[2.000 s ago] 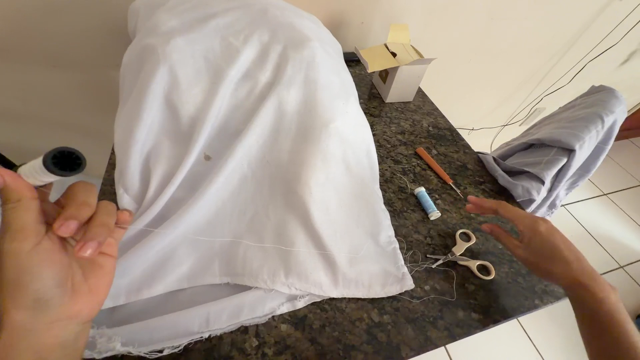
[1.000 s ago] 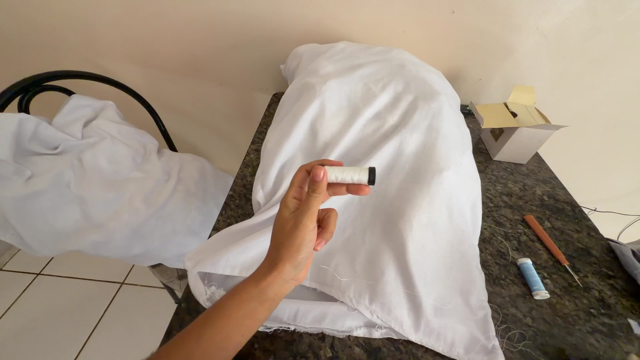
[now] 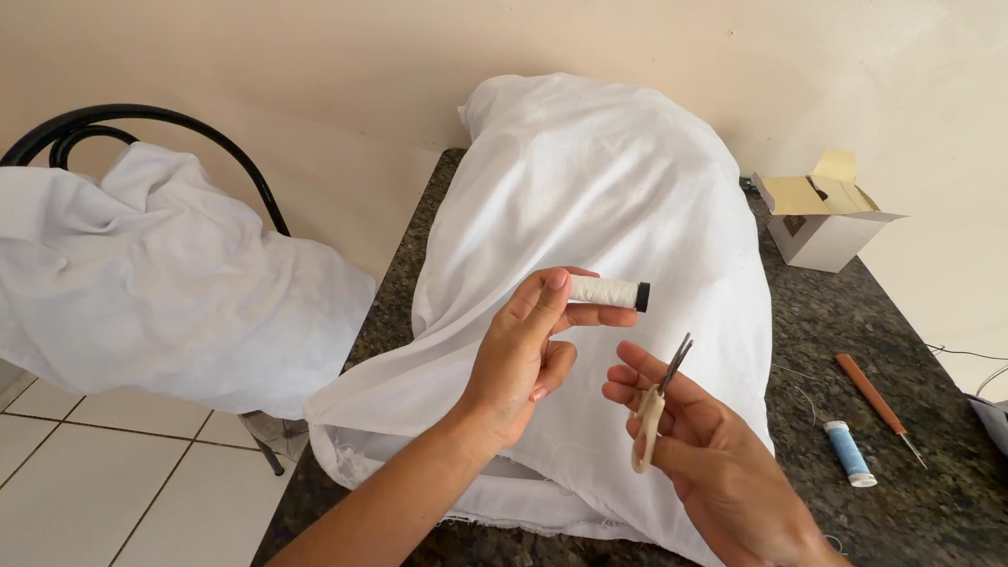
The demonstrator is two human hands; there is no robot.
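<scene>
A spool of white thread (image 3: 605, 292) with a black end cap is held between the thumb and fingers of my left hand (image 3: 524, 354), above a white cloth (image 3: 598, 205) draped in a large heap. Just to the right and lower, my right hand (image 3: 701, 441) has small scissors (image 3: 655, 413) with cream handles, blades pointing up. The cloth's frayed edge lies at the front of the dark granite top (image 3: 811, 315). To the right lie a spool of light blue thread (image 3: 850, 453) and a seam ripper with an orange-brown handle (image 3: 880, 402). Loose thread ends lie near them.
An opened small cardboard box (image 3: 823, 228) stands at the back right of the granite top. At the left, more white cloth (image 3: 165, 276) hangs over a chair with a black tubular frame (image 3: 213, 134), above a white tiled floor (image 3: 118, 480). Thin cables run at the far right.
My right hand, over the granite near the scissors two seconds ago, now holds them beside my left hand. The left hand with the white spool has come over the cloth. The view has swung left.
</scene>
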